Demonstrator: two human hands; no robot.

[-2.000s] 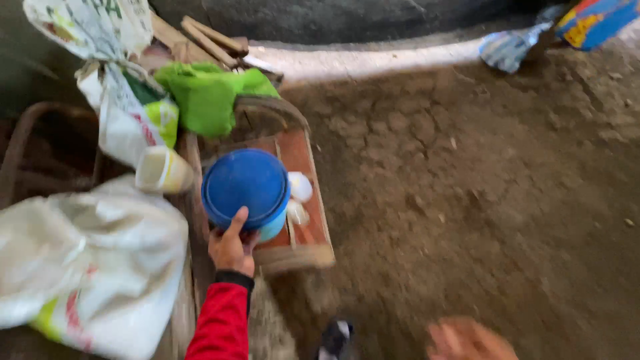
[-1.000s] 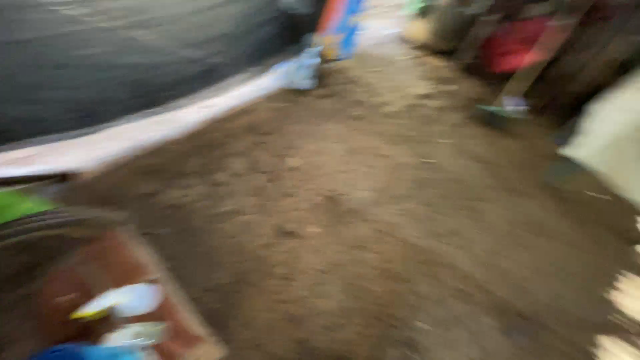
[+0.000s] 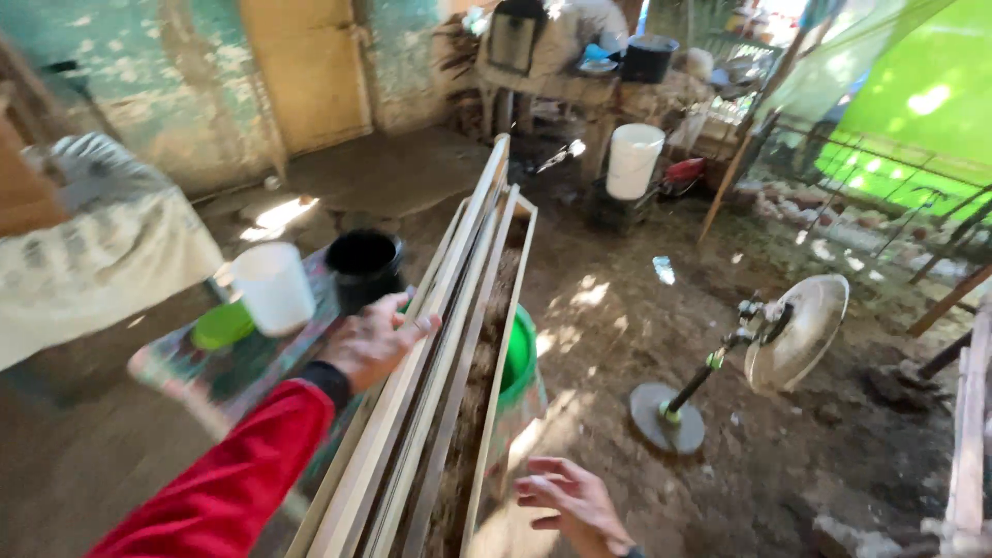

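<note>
My left hand (image 3: 380, 341), in a red sleeve with a dark cuff, reaches over the left edge of a long narrow wooden frame (image 3: 453, 310) with lengthwise slats. Its fingers are spread; whether they touch the wood is unclear. To the right of the frame's near end is my right hand (image 3: 566, 500), empty with its fingers apart and curled. Beyond my left hand a black bucket (image 3: 364, 267) and a white plastic bucket (image 3: 275, 291) stand on a low patterned table (image 3: 186, 387), with a green lid (image 3: 223, 325) beside them. A green tub (image 3: 519, 356) shows partly behind the frame.
A pedestal fan (image 3: 798, 333) stands on the dirt floor at the right. Farther back are a white bucket (image 3: 635, 159) and a raised cooking place with a dark pot (image 3: 649, 58). Cloth (image 3: 101, 248) drapes at the left. A pole-like bundle (image 3: 969, 434) lies at the right edge.
The view has swung widely to another part of the place. Two seconds ago my left hand was at a blue-lidded container on a wooden chair; now it is over the wooden frame without that container.
</note>
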